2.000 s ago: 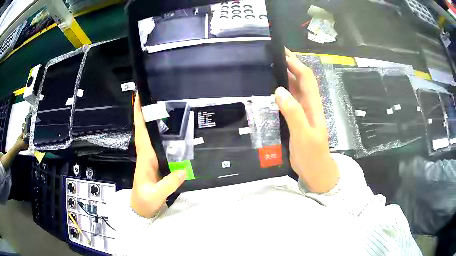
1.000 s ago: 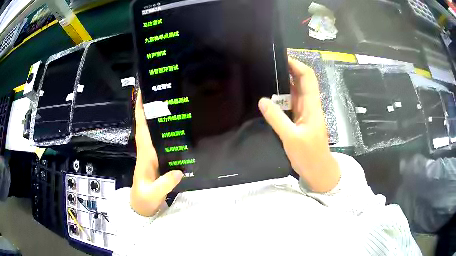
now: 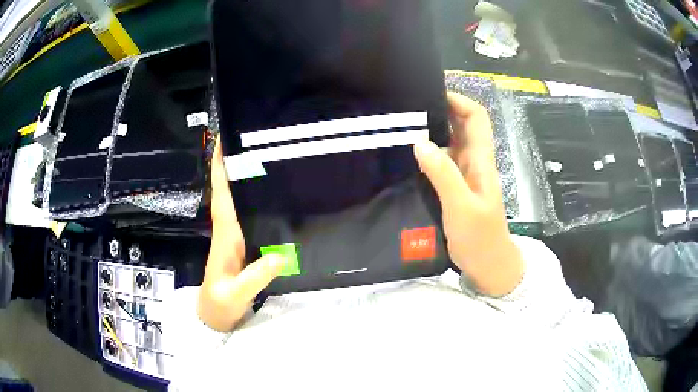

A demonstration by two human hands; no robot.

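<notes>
A black tablet [image 3: 337, 191] is held upright in front of me, its top cut off by the picture's edge. Its dark screen shows two white bars across the middle, a green square at lower left and a red square at lower right. My left hand [image 3: 233, 279] grips the lower left edge, its thumb at the green square. My right hand [image 3: 476, 200] grips the right edge, its thumb on the glass near the white bars. The fingers behind the tablet are hidden. A white label [image 3: 245, 167] sits on the tablet's left edge.
Two-pocket foam trays with dark tablets stand at left [image 3: 116, 119] and right [image 3: 545, 200]. A white panel with round dark fittings [image 3: 138, 318] lies lower left. Crumpled paper slips [image 3: 494, 32] lie beyond the yellow edge. Another person's grey sleeve [image 3: 658, 295] shows at far right.
The screen went from a camera picture to a green text menu, and now shows white bars with green and red squares. Both hands keep their grip. The other person's hand at far left is gone.
</notes>
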